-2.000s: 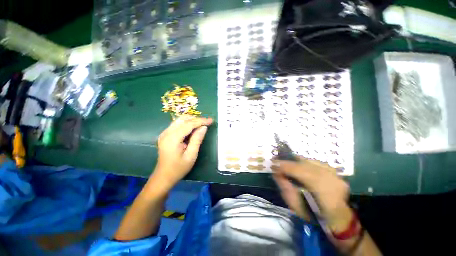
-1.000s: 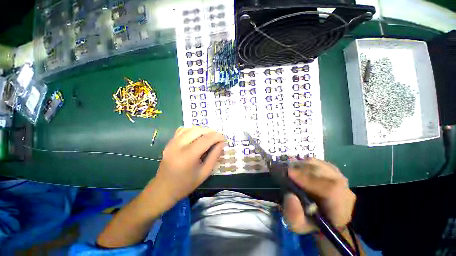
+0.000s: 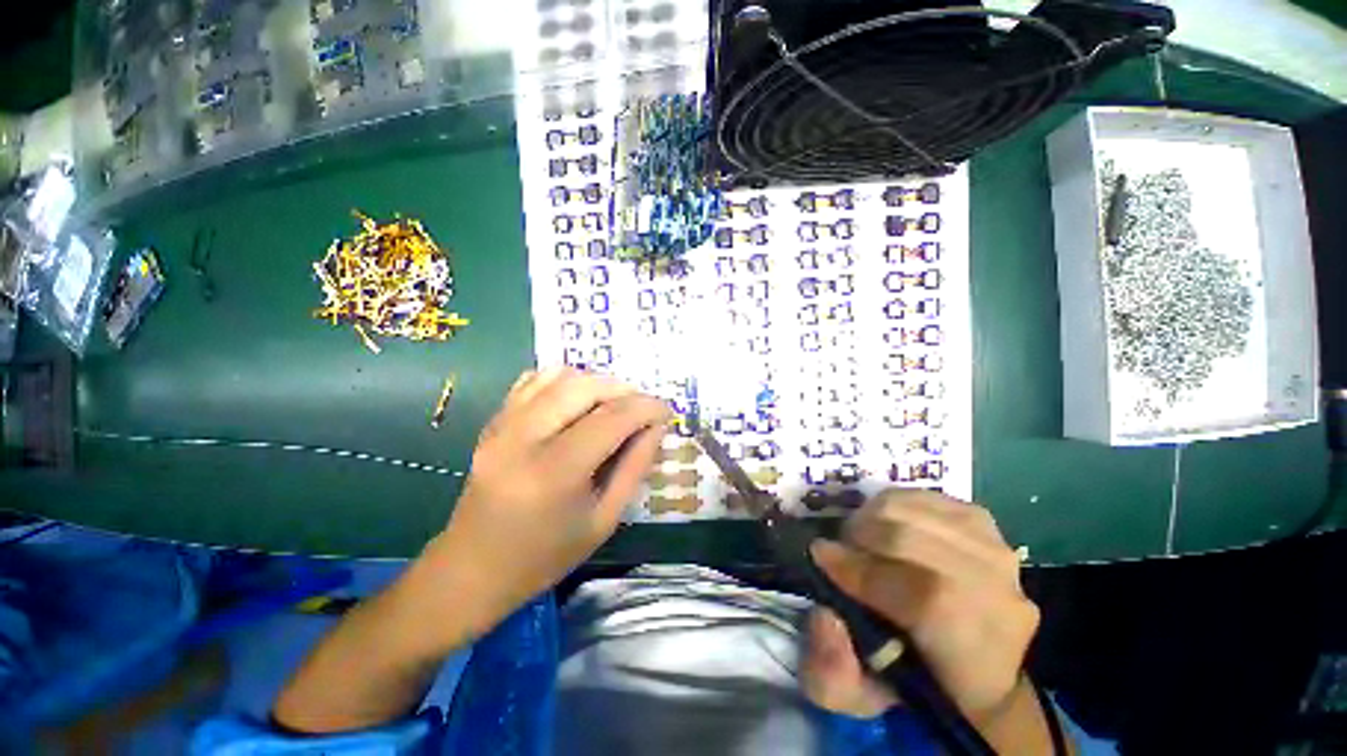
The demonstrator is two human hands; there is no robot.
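Observation:
My right hand (image 3: 931,598) holds the black soldering iron (image 3: 805,554), its thin tip pointing up and left over the white sheet (image 3: 872,347). The tip is close to the fingertips of my left hand (image 3: 554,458). My left thumb and forefinger are pinched together at the sheet's lower left; a tiny yellowish piece (image 3: 678,418) shows at them, too small to name surely. A small blue circuit board (image 3: 764,399) lies right of the tip. More blue boards (image 3: 672,185) are clustered below the fan. Glare hides the middle of the sheet.
A pile of gold flex strips (image 3: 387,281) and one loose strip (image 3: 443,400) lie on the green mat (image 3: 266,369). The black fan (image 3: 886,96) stands behind. A white box (image 3: 1083,281) of small metal parts is at right. A clear blister tray (image 3: 266,74) and plastic bags (image 3: 59,259) are at left.
My left hand has moved from beside the gold pile to the sheet's lower left. The iron tip has come left, to my left fingertips. One strip now lies apart from the pile.

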